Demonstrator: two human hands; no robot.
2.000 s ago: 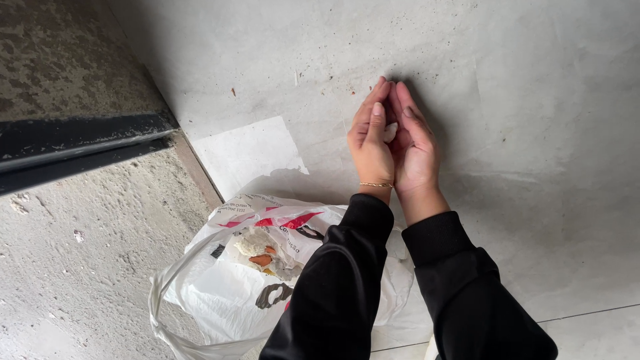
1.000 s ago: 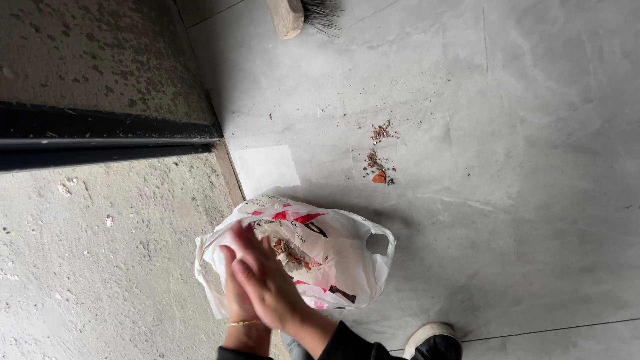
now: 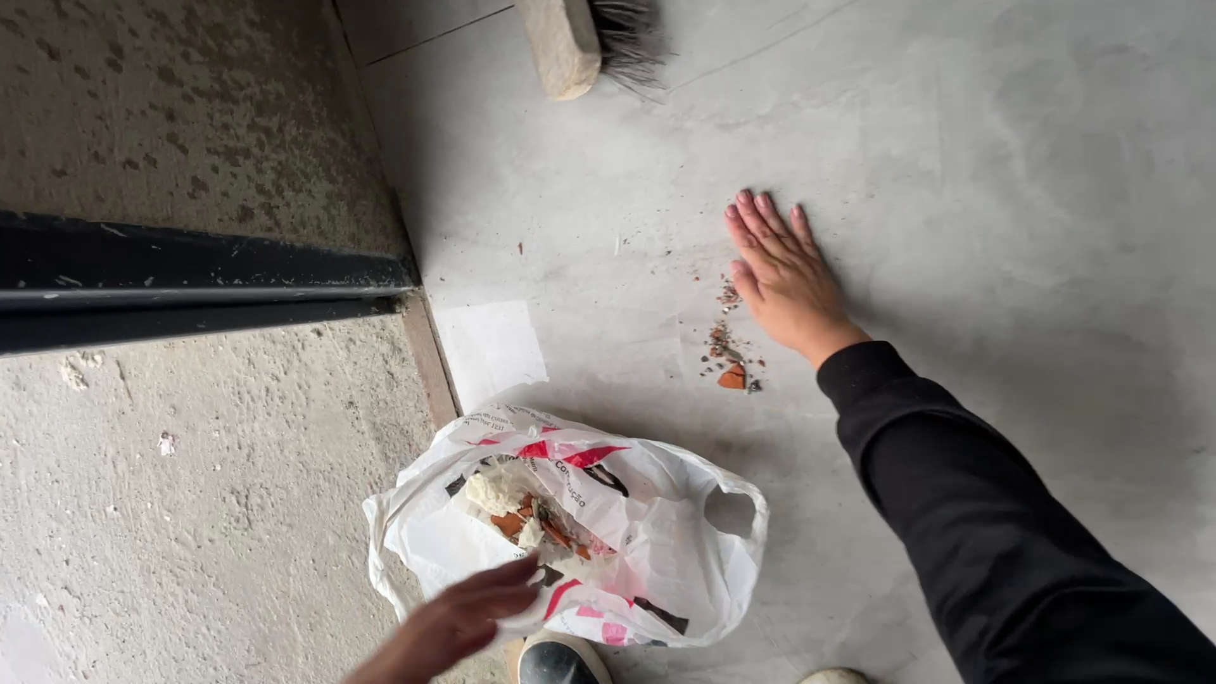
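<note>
My right hand (image 3: 787, 275) lies flat on the grey floor, palm down, beside a small pile of debris (image 3: 722, 337) with a reddish-brown shard (image 3: 732, 377) at its near end. My left hand (image 3: 465, 613), blurred and empty as far as it shows, hovers at the near edge of a white plastic bag (image 3: 665, 532). The bag stands open on the floor and bears printing. Inside it are pale crumpled lumps (image 3: 496, 489) and reddish-brown fragments (image 3: 513, 522).
A brush's wooden block (image 3: 560, 47) with dark bristles lies at the top. Rough concrete (image 3: 237, 494) and a dark metal strip (image 3: 199, 266) border the floor on the left. Shoe tips (image 3: 560, 660) show at the bottom edge. A pale patch (image 3: 489, 347) marks the floor.
My hands, together over the bag one second ago, have parted. The right has moved to the floor beside the debris; the left remains near the bag.
</note>
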